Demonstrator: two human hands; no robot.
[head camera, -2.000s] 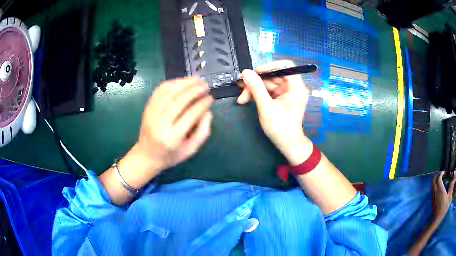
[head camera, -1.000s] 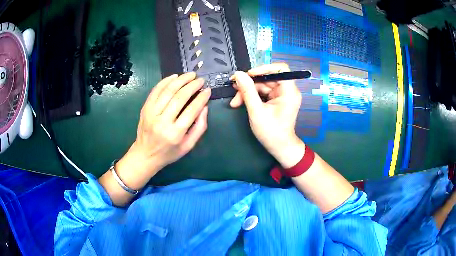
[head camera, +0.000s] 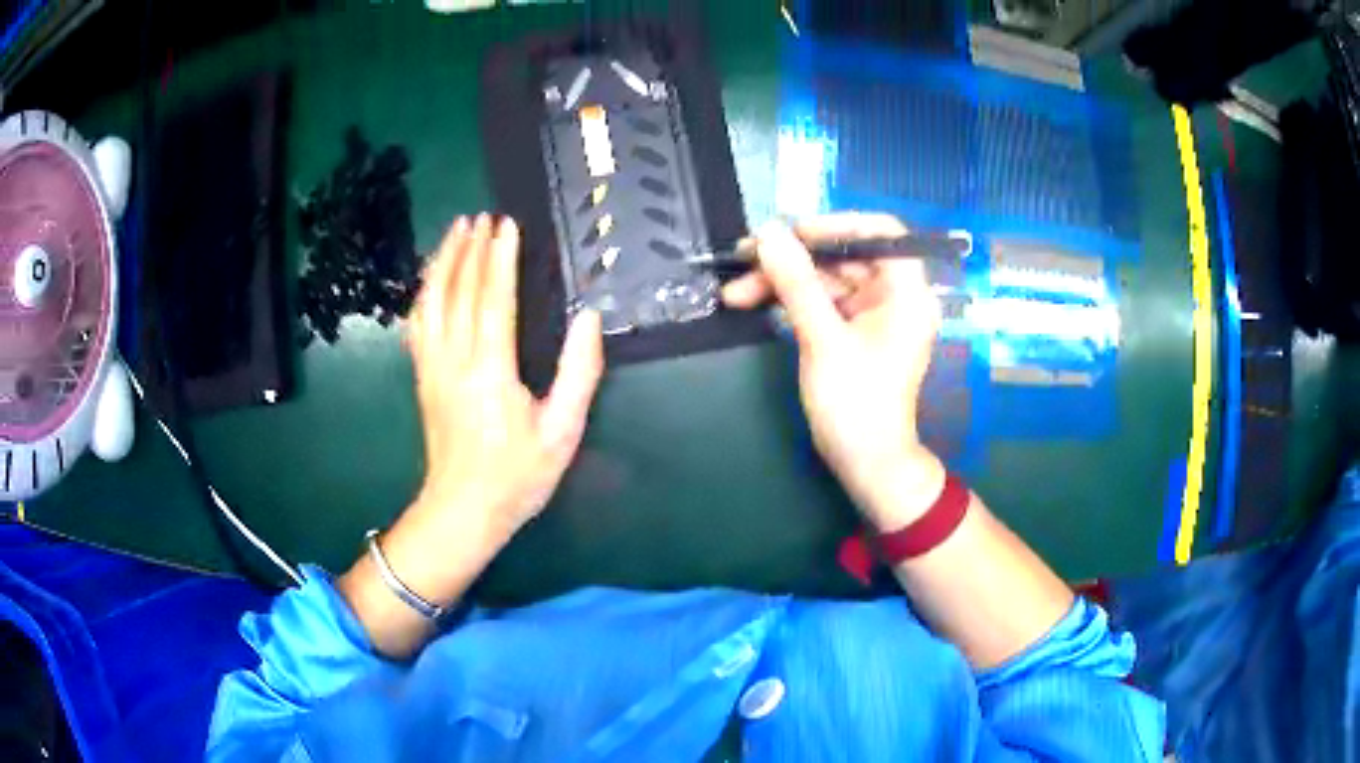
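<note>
A dark grey phone frame (head camera: 627, 194) with slanted oval marks, a yellow-orange and white strip and two white slanted strips at its far end lies on a black pad (head camera: 522, 164). My left hand (head camera: 492, 388) is spread at the pad's left near edge, thumb tip at the frame's near left corner, holding nothing. My right hand (head camera: 858, 336) holds black tweezers (head camera: 932, 245) like a pen, their tip over the frame's right side near the lower end. Whether the tip holds a piece or touches the frame is too blurred to tell.
A heap of small black parts (head camera: 358, 239) and a black mat (head camera: 216, 239) lie left, beside a pink-and-white fan (head camera: 52, 291). Blue-edged sheets (head camera: 1052, 283) lie right. Yellow tape (head camera: 1196, 343) marks the mat farther right. Blue cloth shows at the right edge.
My left hand has opened flat and moved left, uncovering the frame's near end. My right hand and the tweezers have shifted slightly right. The whole view has shifted, so the frame sits lower.
</note>
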